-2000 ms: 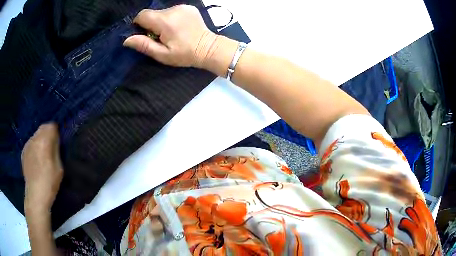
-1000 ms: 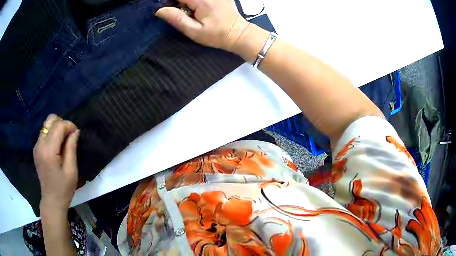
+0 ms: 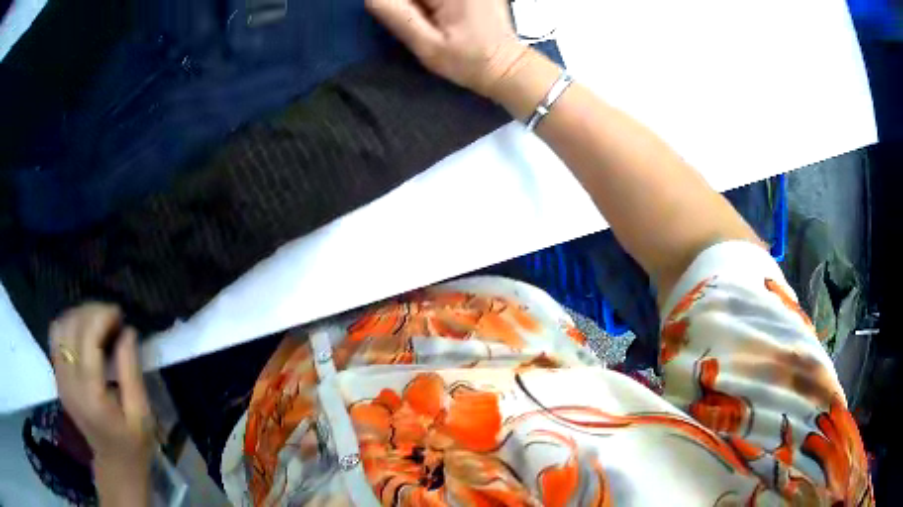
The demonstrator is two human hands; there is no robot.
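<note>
The dark striped trousers [image 3: 287, 163] with a navy denim-like band [image 3: 287, 54] lie across the upper left. A short pale stitched buttonhole [image 3: 265, 12] shows near the top edge, blurred. My left hand [image 3: 104, 376], with a ring, is blurred at the garment's lower left edge, its fingers curled; whether it grips the cloth is unclear. My right hand [image 3: 460, 35] is at the top on the garment's far right part, its upper part cut off by the picture's edge. Its fingertips and anything in its fist are hidden.
The white tabletop [image 3: 713, 79] runs under the garment and past my right forearm. A pale ring with a dark curve [image 3: 537, 18] lies beside my right hand. Blue crate edges [image 3: 782, 218] and an olive garment [image 3: 832, 297] are at the right. Dark patterned material [image 3: 50, 446] is at lower left.
The garment's denim band and buttonhole have shifted up in the picture. My right hand has moved up and right. My left hand has moved down to the garment's edge.
</note>
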